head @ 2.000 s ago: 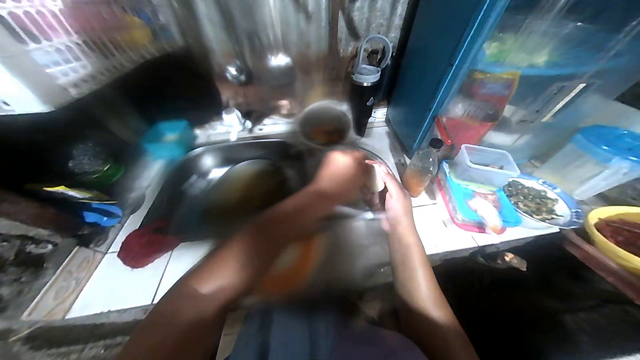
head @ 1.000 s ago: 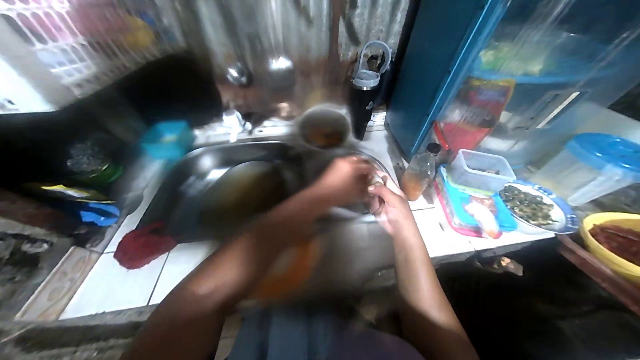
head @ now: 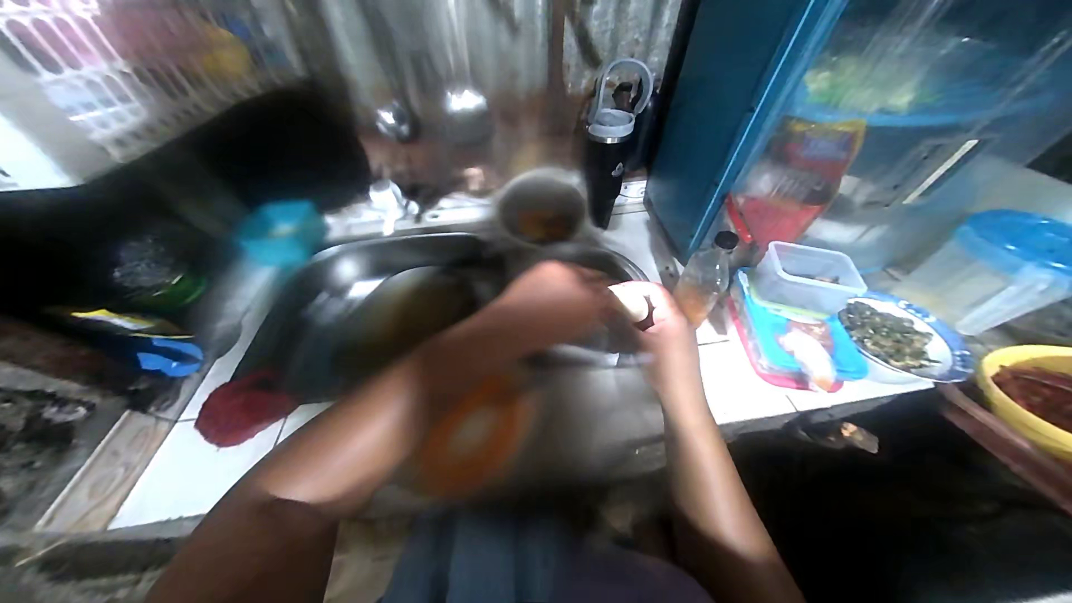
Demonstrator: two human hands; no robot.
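Close together over the right part of the metal sink [head: 402, 243], my left hand [head: 561, 297] and my right hand [head: 662, 314] meet around a small whitish piece [head: 632, 303], whose kind is too blurred to tell. The right hand's fingers close on it, and the left hand's blurred fingers reach its left side; their exact grip cannot be made out. Beneath the hands is a round metal vessel [head: 632, 266]. Just behind stands a bowl [head: 543, 201] with something orange-brown inside. An orange round item [head: 473, 435] lies below the left forearm.
Right of the hands stand a bottle of orange liquid [head: 705, 280], a clear plastic container [head: 808, 276] and a plate of chopped greens [head: 892, 335]. A black tumbler [head: 607, 163] stands behind, beside a blue cabinet [head: 737, 109]. At left are a red cloth [head: 243, 409] and a teal bowl [head: 280, 233].
The left hand has shifted slightly against the right one, and the whitish piece shows more plainly than a second ago. Both hands remain together over the sink.
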